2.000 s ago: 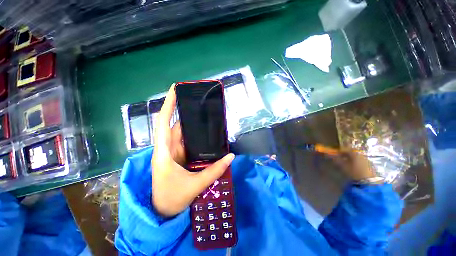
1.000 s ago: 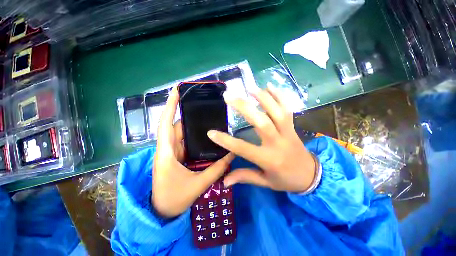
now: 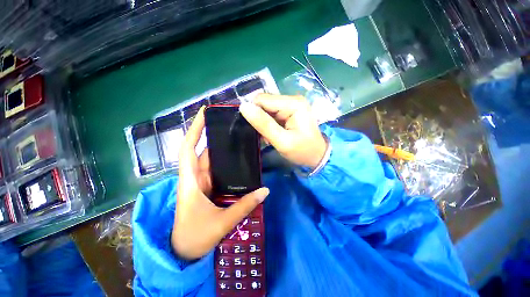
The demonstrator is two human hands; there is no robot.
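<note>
My left hand (image 3: 203, 212) holds an open dark red flip phone (image 3: 239, 264), its black screen half (image 3: 232, 151) up and its keypad half towards me. My thumb lies across the hinge. My right hand (image 3: 287, 129) has thumb and forefinger together at the screen's top right corner. Whether they pinch a film there is too small to tell. A pale sheet (image 3: 137, 169) with several black display windows (image 3: 146, 151) lies on the green mat behind the phone.
Blister trays (image 3: 38, 125) with red phones stand at left. Tweezers (image 3: 311, 71), crumpled film (image 3: 325, 101), a white cloth (image 3: 338, 45) and small shiny items (image 3: 383, 69) lie at right. An orange-handled tool (image 3: 395, 152) lies by the scrap bin (image 3: 471, 133).
My right hand let go of the orange-handled tool, came over the screen with fingers spread, and has now closed its fingertips at the top right corner. My left hand keeps its hold.
</note>
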